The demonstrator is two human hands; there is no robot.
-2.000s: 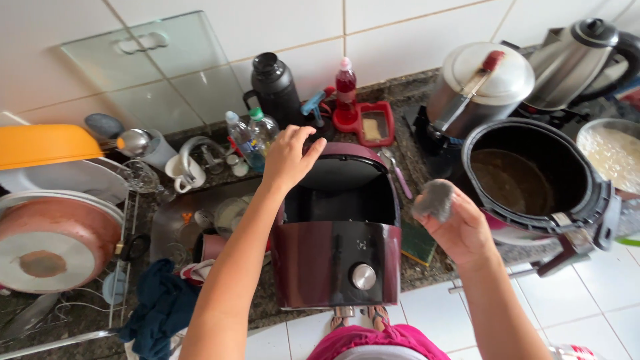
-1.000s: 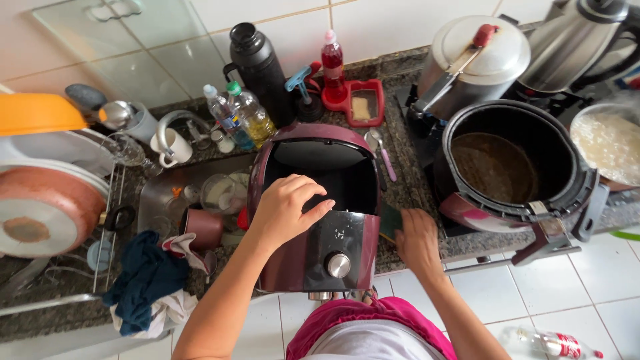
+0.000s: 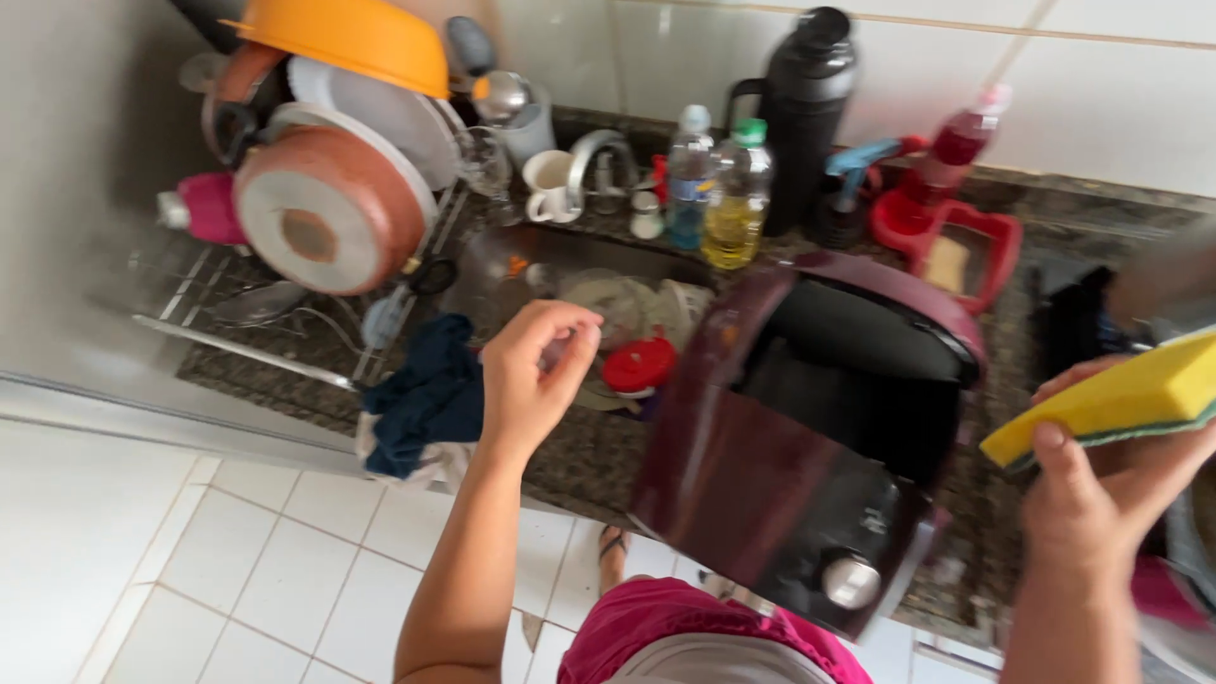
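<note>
My right hand (image 3: 1092,475) grips a yellow sponge with a green scouring side (image 3: 1111,389), held to the right of the air fryer. My left hand (image 3: 537,375) hovers in front of the sink with its fingers curled; whether something small is between them I cannot tell. Between my hands the dark red air fryer body (image 3: 760,456) stands on the granite counter, its basket cavity showing black and its round silver knob (image 3: 851,581) facing me. A red lid (image 3: 639,365) and dishes lie in the sink (image 3: 589,249) beyond my left hand.
Left of the sink, a dish rack (image 3: 247,351) holds a copper-coloured pan (image 3: 380,190) and an orange bowl (image 3: 351,43). Dark cloths (image 3: 427,394) hang over the counter edge. Behind stand a tap (image 3: 600,152), bottles (image 3: 736,204), a black thermos (image 3: 807,114) and a red soap holder (image 3: 997,256).
My right hand has lifted the sponge from beside the air fryer. My left hand has moved off the air fryer to the left, near the sink. The view has swung left.
</note>
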